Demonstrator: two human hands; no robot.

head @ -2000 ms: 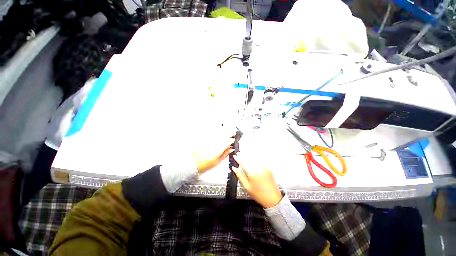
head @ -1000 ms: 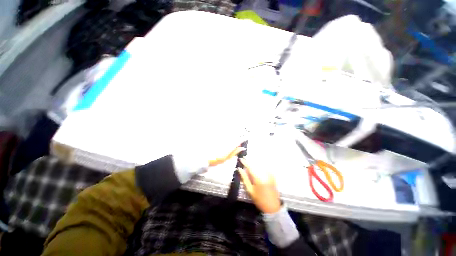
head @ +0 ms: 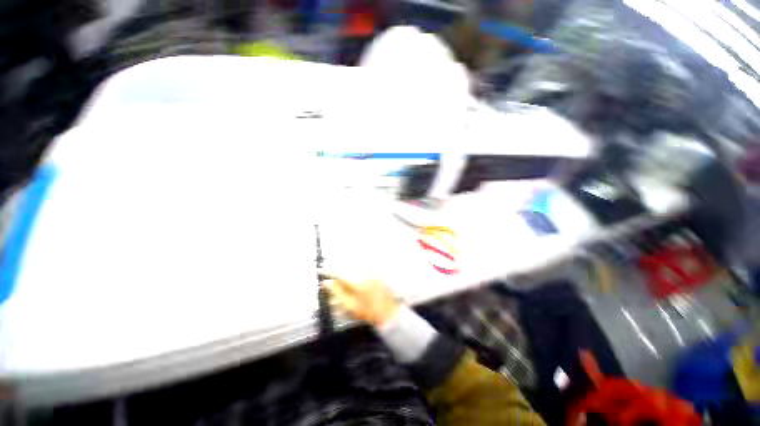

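The frame is strongly blurred. A narrow black strip runs from the white table top down over its front edge. My right hand is at the strip's right side, fingertips touching it; whether it grips the strip is too blurred to tell. My left hand is not visible. The scissors, with red and orange-yellow handles, lie to the right of my right hand. The white sewing machine head with a blue stripe is behind them. The needle area is washed out.
The white table has blue tape at its left. A rounded white bundle is behind the machine. Dark and plaid fabric hangs below the front edge. A red bag is at the lower right, with another red item above it.
The view has swung to the right, so the table and machine sit further left. My left hand has gone out of sight. My right hand is still beside the strip. More floor shows at right.
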